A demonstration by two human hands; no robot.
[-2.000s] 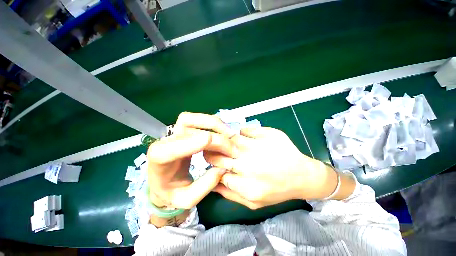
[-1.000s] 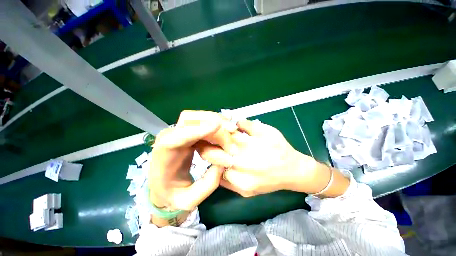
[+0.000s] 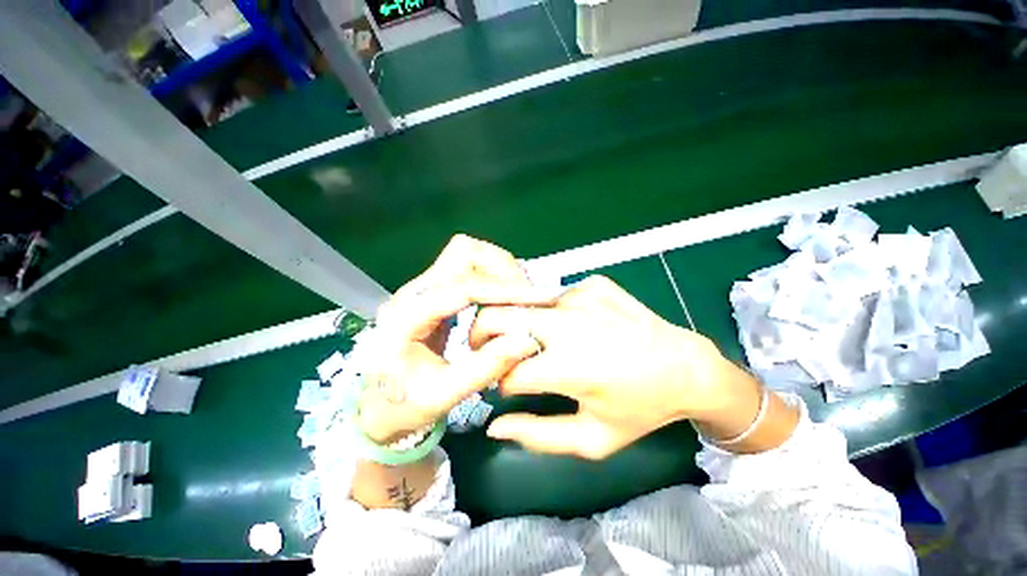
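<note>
My left hand (image 3: 434,354), with a green bangle at the wrist, and my right hand (image 3: 614,366) meet above the bench, fingertips together. Glare and the fingers hide whatever lies between them; I cannot tell if they hold something. Pale blue folded leaflets (image 3: 310,396) lie loose beside and behind my left hand, partly covered by it. A big heap of white folded papers (image 3: 862,298) lies on the green bench at the right.
Small white stacked blocks (image 3: 115,482) and a white-blue piece (image 3: 158,389) stand at far left. A white round item (image 3: 266,538) lies near the front edge. A grey post (image 3: 214,186) slants down toward my left hand. A green conveyor (image 3: 676,124) runs behind the rail.
My hands have shifted a little, and the lower fingers of my right hand have spread away from my left hand. The view has tilted slightly up, showing a lit display at the top.
</note>
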